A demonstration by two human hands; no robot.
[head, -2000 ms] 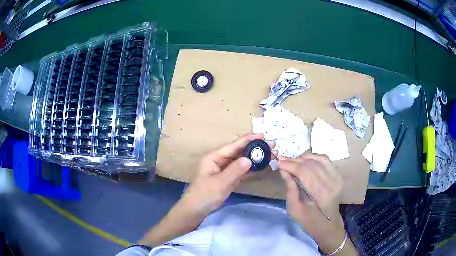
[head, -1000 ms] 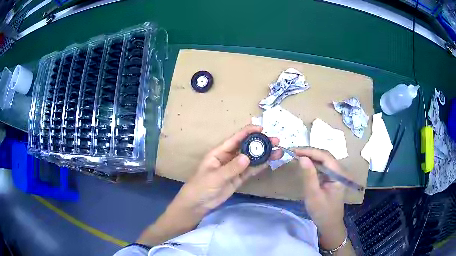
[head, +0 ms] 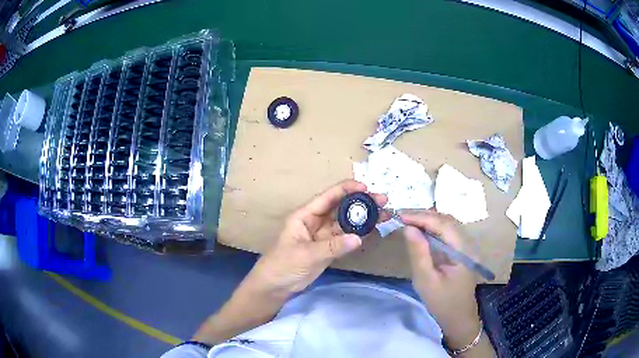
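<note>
My left hand (head: 305, 241) holds a black wheel (head: 358, 213) with a pale spoked hub, its face turned up, above the near part of the tan board (head: 280, 189). My right hand (head: 441, 255) holds a narrow grey metallic tool (head: 455, 256) just right of the wheel. The tool's tip is at the tyre's right edge; whether it touches cannot be told. A second wheel (head: 283, 112) lies flat on the board's far left part. A small white piece (head: 389, 225) shows between my hands.
Clear blister trays (head: 133, 140) of black wheels stand left. Stained wipes (head: 397, 178) and crumpled wads (head: 496, 161) lie on the board. A squeeze bottle (head: 559, 137), dark thin tools (head: 555, 203) and a yellow-handled tool (head: 599, 208) are right. A white tub (head: 29, 110) is far left.
My left thumb has shifted from the wheel's face to its lower edge. The grey tool first lay thin below my right hand, then swung outward, and now its tip is back near the wheel.
</note>
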